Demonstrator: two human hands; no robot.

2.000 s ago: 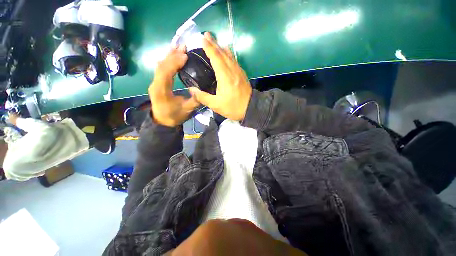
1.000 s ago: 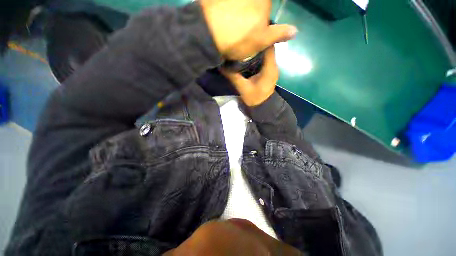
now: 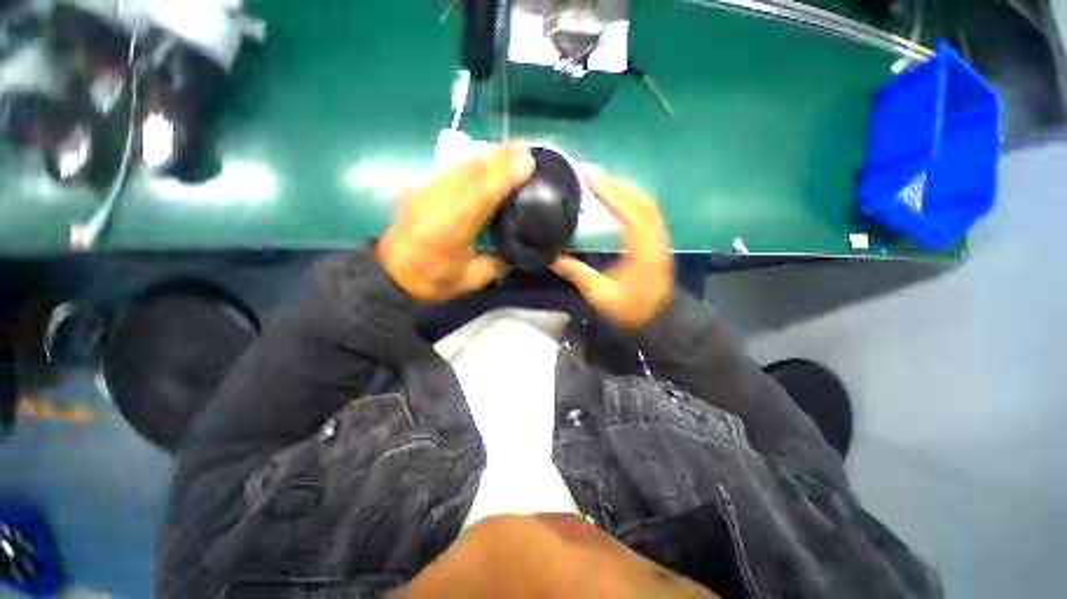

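A black round camera head [image 3: 538,211] with white plastic behind it is between my hands at the front edge of the green bench. My left hand [image 3: 451,222] holds it from the left, fingertips on its top. My right hand [image 3: 632,248] is cupped round its right side, thumb near the lower edge. A strip of white cable [image 3: 460,100] shows behind it. The underside of the camera is hidden.
A silver metal box [image 3: 570,41] stands at the rear with a thin dark stick [image 3: 652,90] beside it. The black power screwdriver [image 3: 480,41] hangs left of it. Blurred open cameras [image 3: 176,117] lie left. A blue bin [image 3: 934,152] is right. A black stool [image 3: 176,357] stands lower left.
The view has swung to the right along the bench, bringing the metal box and the whole blue bin into view. My hands have uncrossed and now cup the black camera head from both sides.
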